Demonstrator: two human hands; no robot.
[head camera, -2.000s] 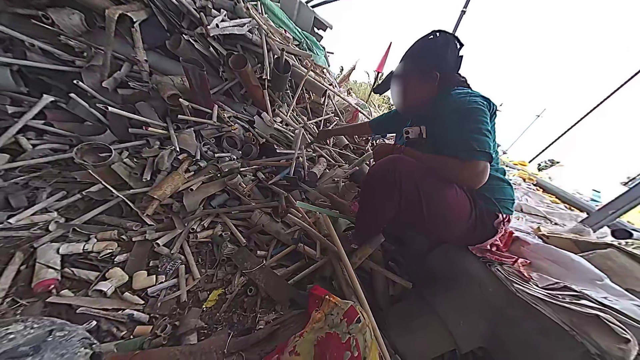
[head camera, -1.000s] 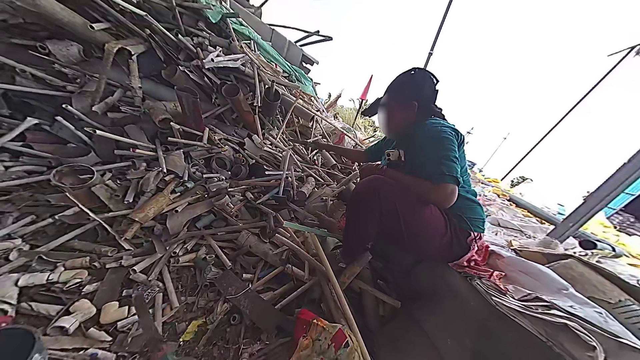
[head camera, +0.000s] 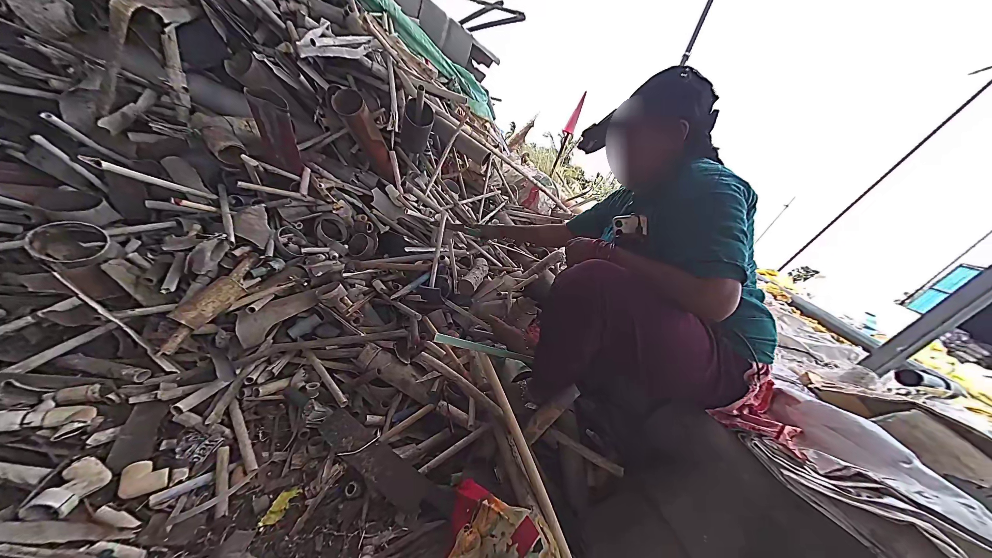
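Neither my left hand nor my right hand shows in the head view. A large heap of scrap pipes and broken pipe pieces (head camera: 287, 310) fills the left and middle. Among them lie a rusty brown pipe (head camera: 363, 132), a wide pipe ring (head camera: 68, 243), a pale green strip (head camera: 482, 347) and a long thin pole (head camera: 521, 449). Several cream pipe fittings (head camera: 84, 477) lie at the lower left. A red and yellow printed bag (head camera: 496, 523) is at the bottom middle.
A person in a teal shirt (head camera: 690, 225) and dark cap sits at the right, one arm stretched towards the heap. Folded sheets (head camera: 845, 496) lie at the lower right, beside flattened sacking (head camera: 914, 434). A grey metal beam (head camera: 930, 322) slants at the right edge.
A dark rounded thing at the lower left corner one second ago is out of view now. The person stays seated, with an arm still stretched to the heap.
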